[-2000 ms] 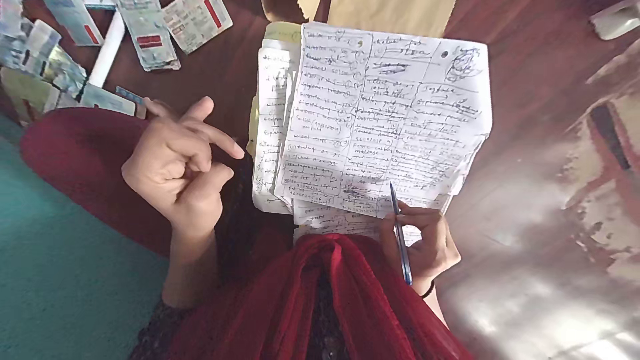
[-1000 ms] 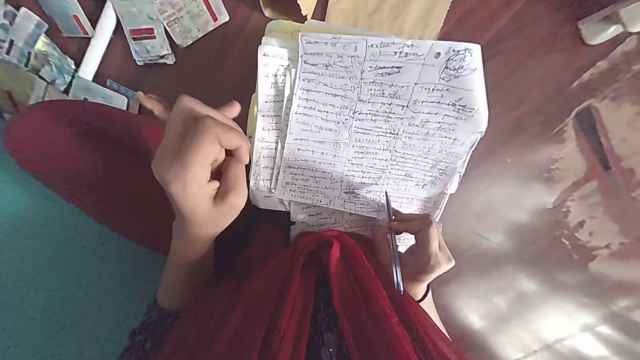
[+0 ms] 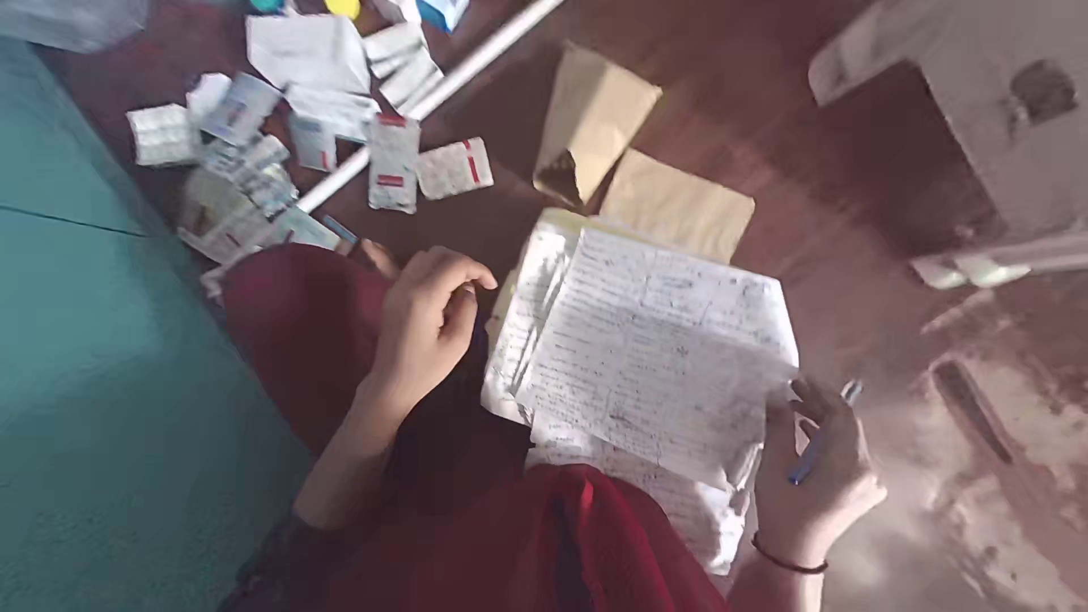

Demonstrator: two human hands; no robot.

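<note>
A stack of handwritten paper sheets [image 3: 646, 357] lies tilted in front of me, its top sheet covered in writing. At its right edge is my right hand [image 3: 820, 463], with a blue pen [image 3: 807, 459] held across the fingers. A dark band circles that wrist. My left hand [image 3: 425, 327], slightly blurred, hovers left of the stack with fingers curled and nothing seen in it. Under the top sheets, a yellowish edge [image 3: 561, 219] shows at the upper left.
Two brown paper pieces [image 3: 595, 123] lie beyond the stack. Blister packs [image 3: 393, 161] and other packets are scattered at upper left around a white tube [image 3: 484, 59]. A pale object with a round dark hole [image 3: 1044, 89] stands at upper right. My red-covered knee [image 3: 297, 340] is at left.
The pen has left its writing position on the sheet and lies across my right hand, now at the sheet's right edge. My left hand's fingers have changed their bend. The view has swung and shows more floor.
</note>
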